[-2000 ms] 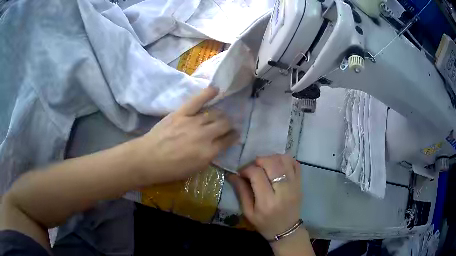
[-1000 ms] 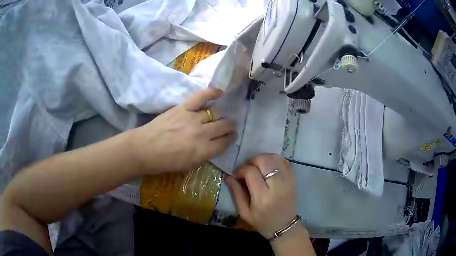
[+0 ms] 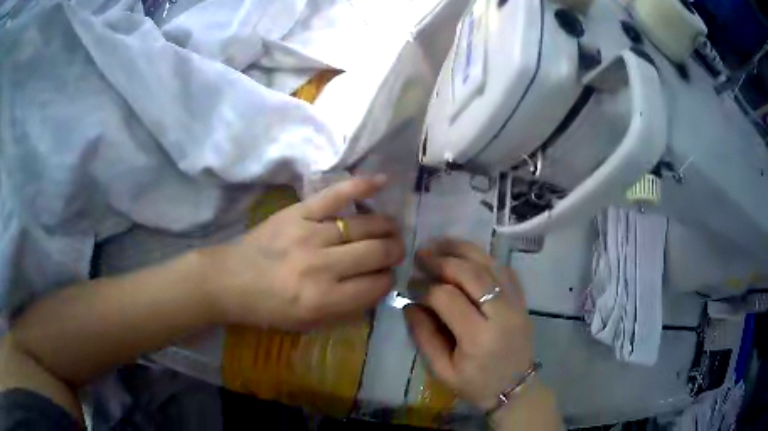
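Observation:
A pale grey-white garment [image 3: 168, 143] lies crumpled over the left side and runs to the machine head. A flat pale strip [image 3: 455, 206] lies below the needle area, its seam edge running towards me. My left hand [image 3: 316, 257] lies flat on the cloth left of the seam, fingers spread, pressing it. My right hand [image 3: 472, 316] pinches the near end of the seam edge between thumb and fingers, close to the left fingertips. The needle and presser foot are mostly hidden by the white machine head [image 3: 505, 84].
A stack of folded pale strips [image 3: 632, 286] lies right of the needle under the machine arm [image 3: 716, 160]. Yellow-orange tape [image 3: 295, 366] is stuck to the table at the near left. A cream ridged dial [image 3: 644, 188] is on the head.
The machine head looks larger and nearer as the view has shifted. My right hand has moved up the seam, closer to the needle and my left hand. More orange tape shows near me.

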